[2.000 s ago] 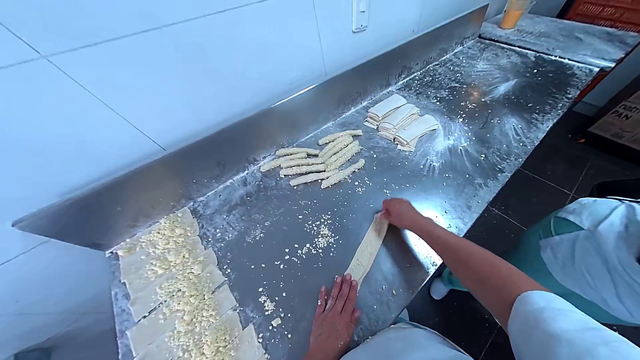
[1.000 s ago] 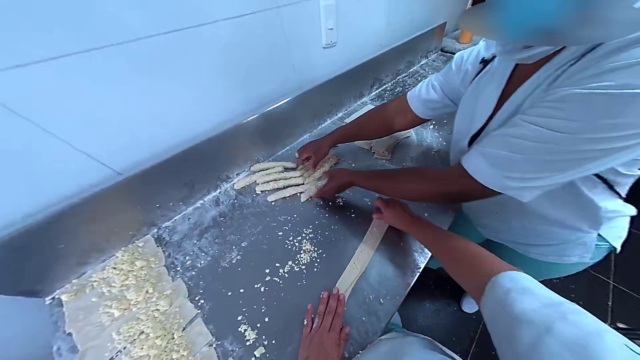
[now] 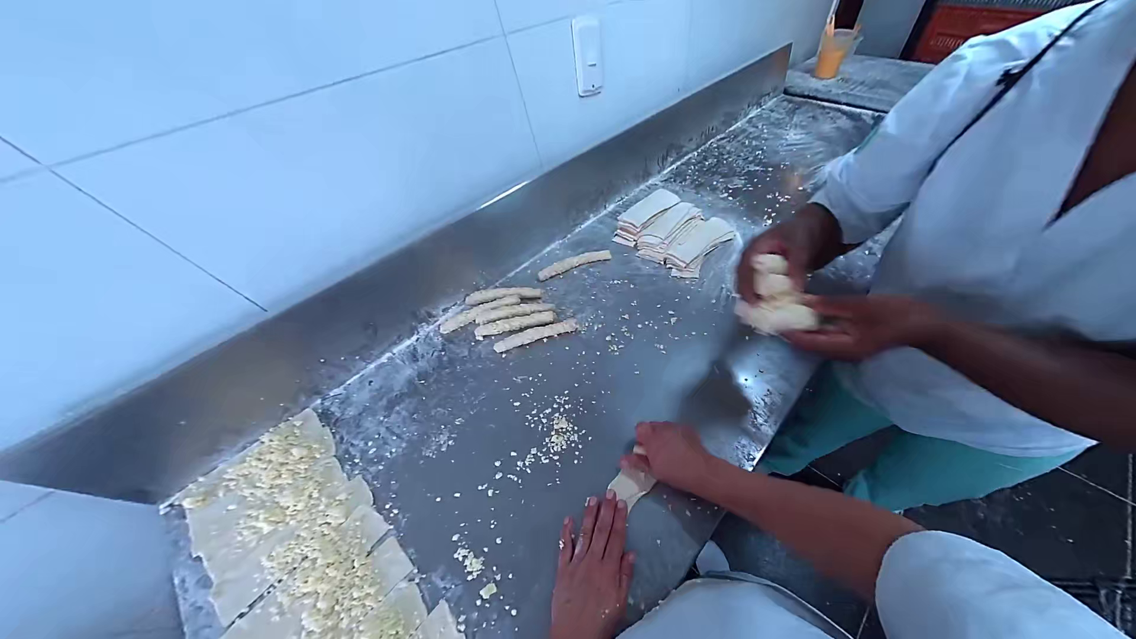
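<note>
My left hand lies flat near the front edge of the steel worktable, its fingertips on the near end of a dough strip. The fingers of my right hand are curled on the far end of that same strip, of which only a short part shows between the hands. To the left lie overlapping dough sheets covered in crumbly grated filling. Several crumb-coated sticks rest beyond my hands, and stacked cut dough strips lie farther back.
At the right a co-worker in a white top holds several coated pieces in both hands over the table. Crumbs and flour are scattered on the steel. A metal backsplash runs along the tiled wall. A cup of orange liquid stands far back.
My right hand has moved toward my left hand, and less dough strip shows between them. The co-worker has lifted several coated sticks from the group, and now holds them at the right.
</note>
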